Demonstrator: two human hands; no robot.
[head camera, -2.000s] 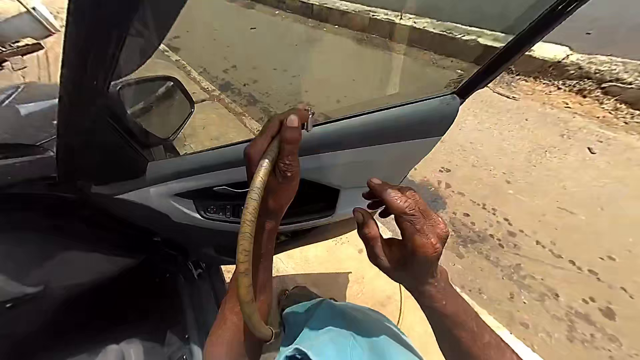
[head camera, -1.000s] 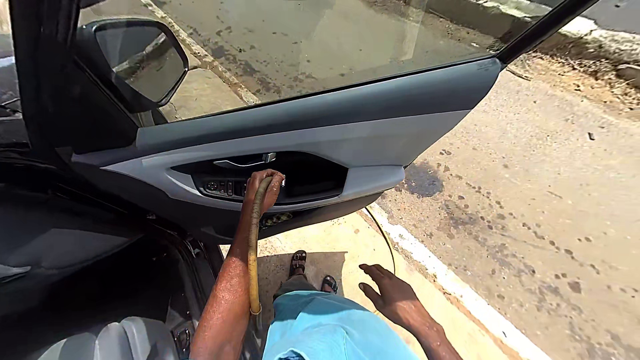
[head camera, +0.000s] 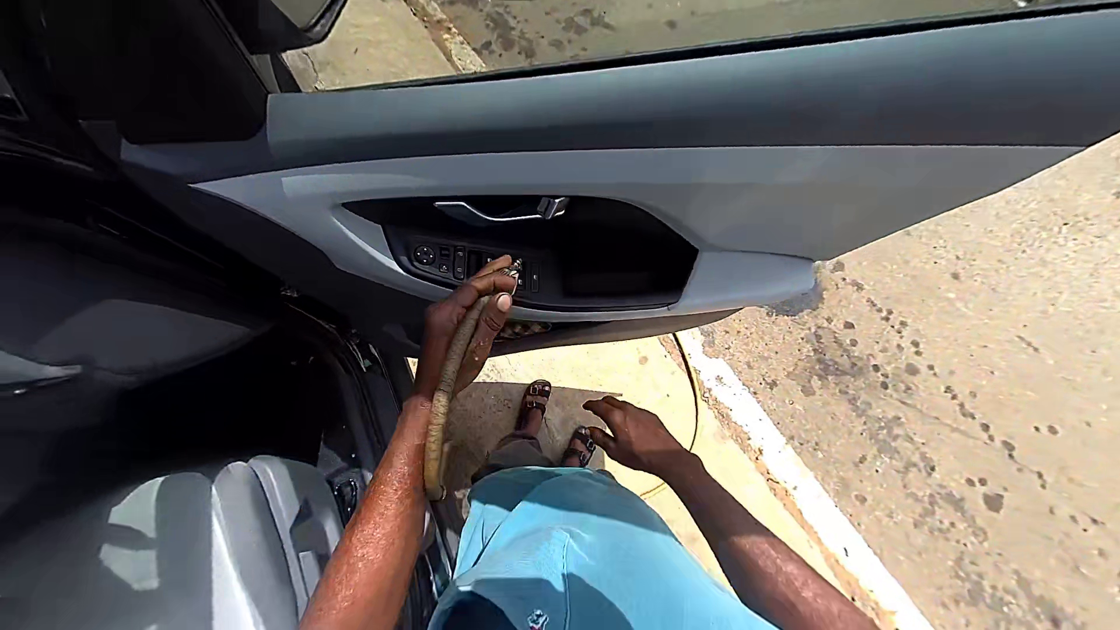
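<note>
My left hand (head camera: 464, 332) grips a yellowish-brown hose (head camera: 444, 394) near its upper end, where a small metal tip (head camera: 512, 269) shows between thumb and fingers. That tip is in front of the window switch panel (head camera: 455, 262) of an open car door (head camera: 770, 192); whether it touches the panel I cannot tell. The hose runs down along my left forearm and drops from sight beside my blue shirt. Lower and to the right, my right hand (head camera: 634, 435) is empty with its fingers a little apart, over the ground near my sandals.
The chrome inner door handle (head camera: 503, 212) sits above the switches. At the lower left is a grey car seat (head camera: 262, 525), beside the door sill. A thin dark hose or cable (head camera: 696, 394) lies curved on the pavement by a white kerb line (head camera: 787, 472). The side mirror (head camera: 289, 22) is at the top left.
My left hand with the hose has come down from the window's edge to the switch panel. My right hand has dropped away from the door. The view has moved closer to the door.
</note>
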